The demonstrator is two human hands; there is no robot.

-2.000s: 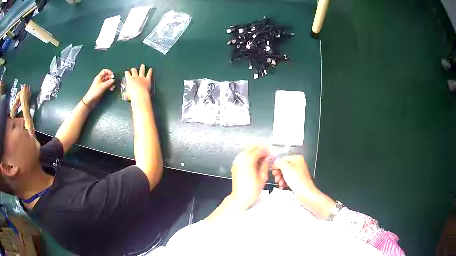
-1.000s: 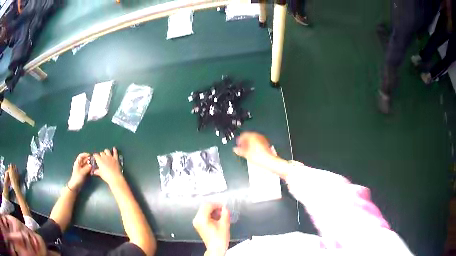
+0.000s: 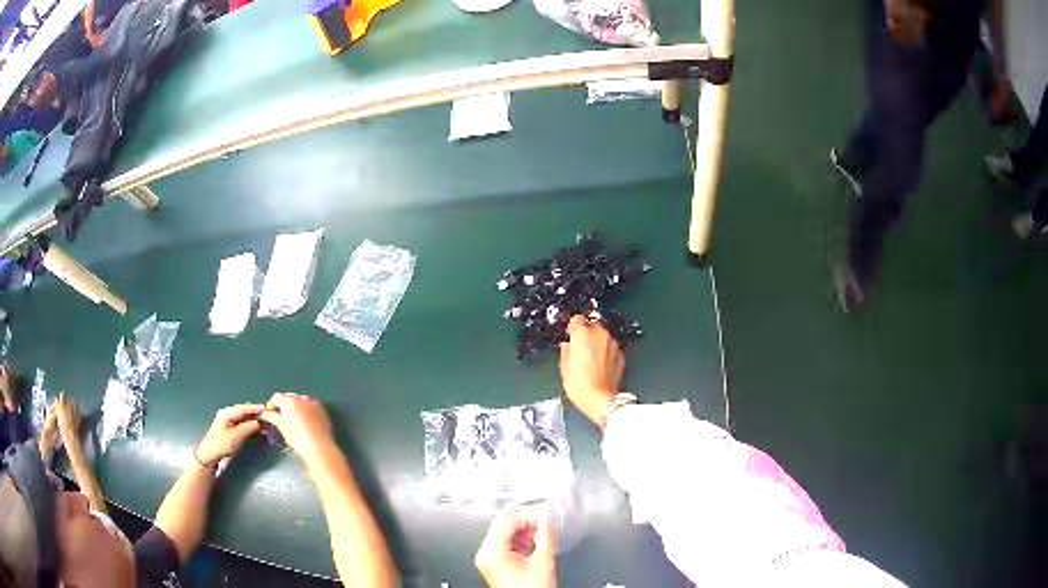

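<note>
A tangled pile of short black cables (image 3: 571, 287) with pale ends lies on the dark green mat. My right hand (image 3: 592, 362) reaches over the near edge of the pile with its fingertips on the cables; whether it grips one is hidden. My left hand (image 3: 517, 551) is at the bottom edge, partly cut off, pinching a clear plastic bag (image 3: 556, 517) that is hard to make out. Filled clear bags (image 3: 496, 451) with dark loops inside lie flat just beyond my left hand. My right sleeve covers the area to their right.
Two white stacks (image 3: 291, 273) and a glossy clear bag (image 3: 368, 294) lie left of the cable pile. A co-worker's hands (image 3: 267, 430) work at the left, near crumpled clear bags (image 3: 138, 373). A pale post (image 3: 710, 161) and rail stand beyond. A person walks at the right.
My right hand has left the white stack area and moved onto the cable pile. My left hand stays near the front edge with the clear bag. The view has shifted.
</note>
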